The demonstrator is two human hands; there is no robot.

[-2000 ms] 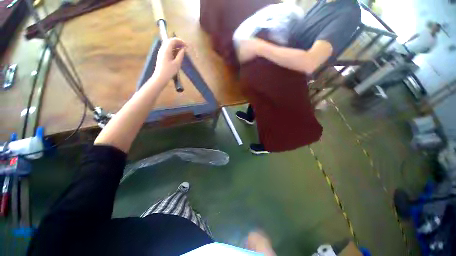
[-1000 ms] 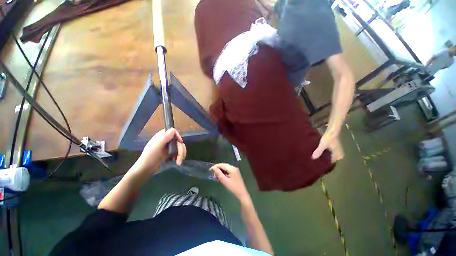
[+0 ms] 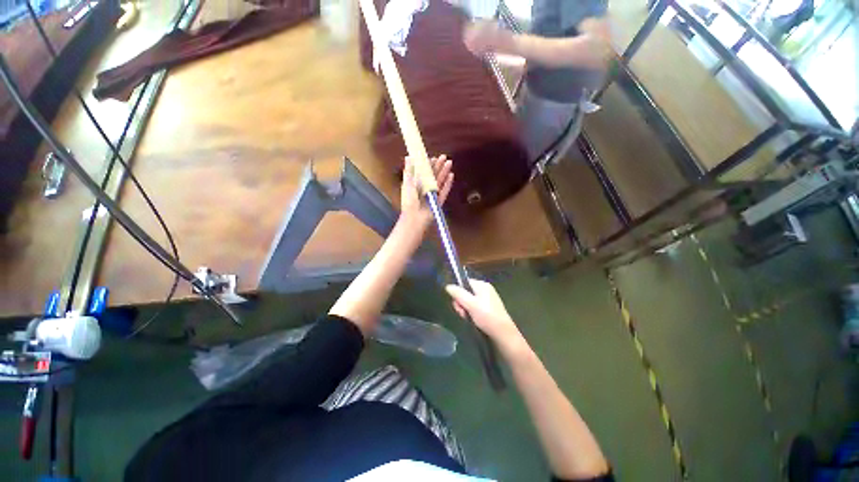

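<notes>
A long roll bar [image 3: 406, 115], pale wood above and dark metal below, slants over the table's front edge. My left hand [image 3: 426, 193] is against the wooden part with its fingers spread and not closed round it. My right hand [image 3: 478, 306] grips the metal part lower down. The dark red fabric roll [image 3: 454, 127] lies on the table just right of the bar, its end with the core hole towards me. The grey A-frame bracket [image 3: 292, 231] stands at the table edge with no bar in it.
A person [image 3: 565, 47] stands behind the roll, one arm blurred. A rail [image 3: 97, 226] and cables are at left, with a cutter unit [image 3: 71, 337] at its end. A fabric remnant [image 3: 202, 42] lies on the table. Plastic film [image 3: 410, 333] is on the floor. Metal racks are at right.
The bar has come off the bracket and swung right beside the roll. The roll now lies on the table, where the person held it over the edge. Both my hands are now at the bar.
</notes>
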